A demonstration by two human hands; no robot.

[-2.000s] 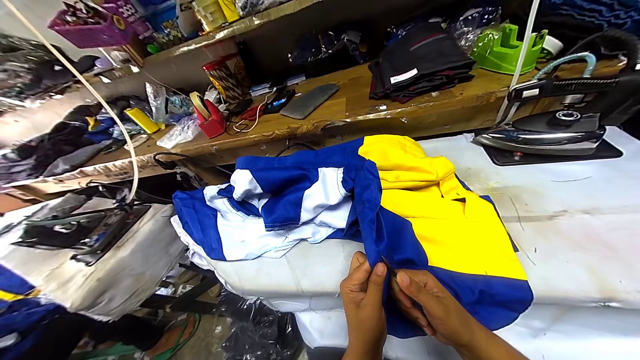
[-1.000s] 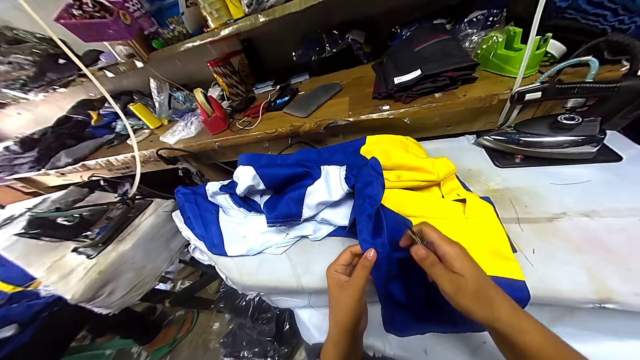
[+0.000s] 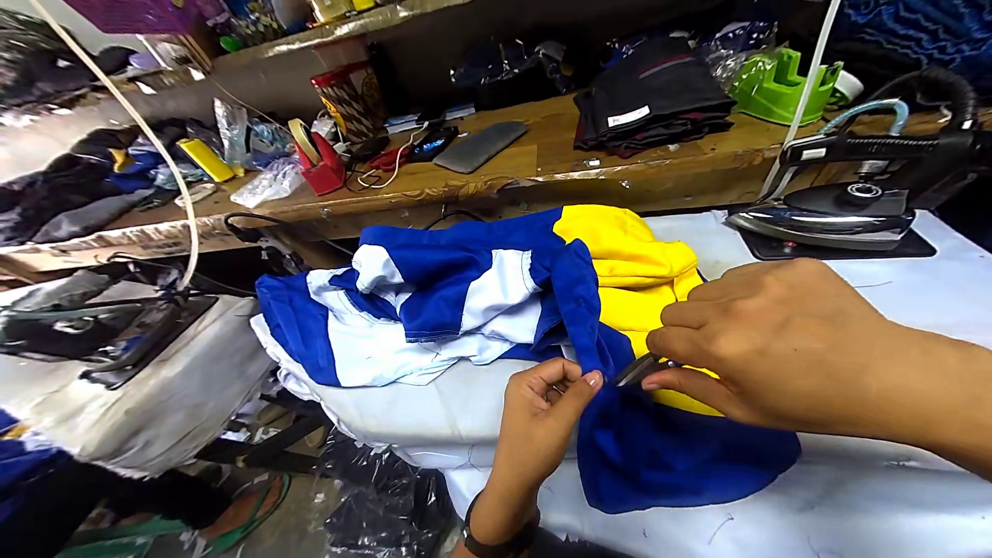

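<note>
A blue, white and yellow garment (image 3: pixel 442 298) lies bunched on the white-covered ironing table (image 3: pixel 465 403). My left hand (image 3: pixel 546 418), with a dark band at the wrist, pinches the edge of its blue part between thumb and index finger. In my right hand (image 3: pixel 744 349) is a pair of small metal thread snips (image 3: pixel 640 370), their tips at the blue cloth just right of my left fingertips. A blue flap hangs below both hands over the table's front. The snips' handles are mostly hidden by my fingers.
An iron (image 3: pixel 837 217) rests on a dark pad at the right; another iron (image 3: pixel 132 341) stands on the left table. Behind, a wooden shelf (image 3: pixel 542 163) bears folded dark clothes (image 3: pixel 651 93), a red tape dispenser (image 3: pixel 319 167) and a green holder (image 3: pixel 787 89). A person's sandalled foot (image 3: pixel 248 511) shows lower left.
The snips now show clearly in my right hand, with their tips close to my left fingertips; a second ago the two hands were farther apart. My left hand still pinches the blue cloth.
</note>
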